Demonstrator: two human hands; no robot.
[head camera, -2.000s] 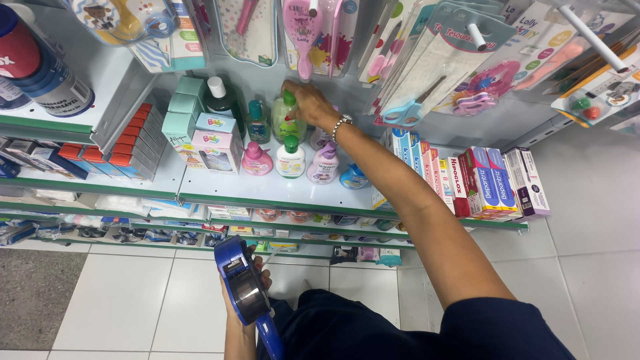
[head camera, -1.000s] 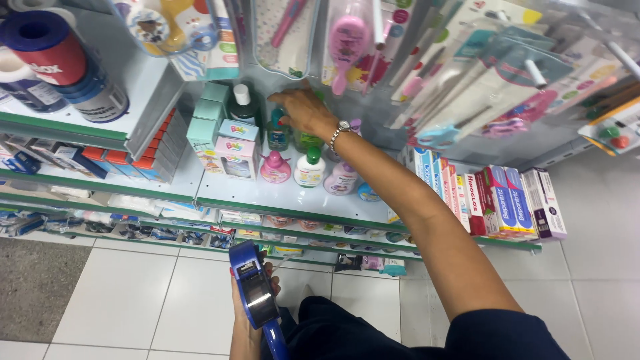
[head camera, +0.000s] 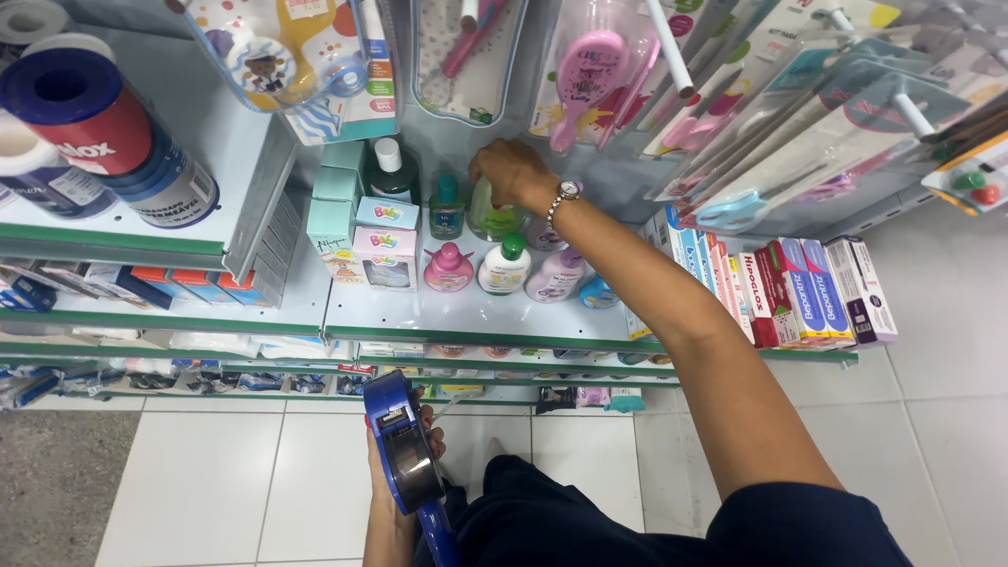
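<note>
My right hand (head camera: 510, 173), with a watch at the wrist, is over the top of a pale green bottle (head camera: 492, 216) at the back of the shelf; its curled fingers hide the bottle's cap. A small teal-capped bottle (head camera: 446, 211) stands just left of it. In front are a pink bottle (head camera: 449, 269), a white bottle with a green cap (head camera: 505, 268) and a lilac bottle (head camera: 556, 276). My left hand (head camera: 429, 441) is closed around a blue handheld price labeler (head camera: 405, 445), low in front of the shelf.
Small baby-product boxes (head camera: 386, 256) and a dark bottle (head camera: 393, 177) stand left of the bottles. Ointment cartons (head camera: 803, 291) line the right end. Blister packs, one with a pink hairbrush (head camera: 589, 79), hang above. The green shelf edge (head camera: 488, 339) runs across the front.
My right hand was above the teal-capped bottle one second ago and is now at the pale green bottle to its right. The labeler remains in my left hand.
</note>
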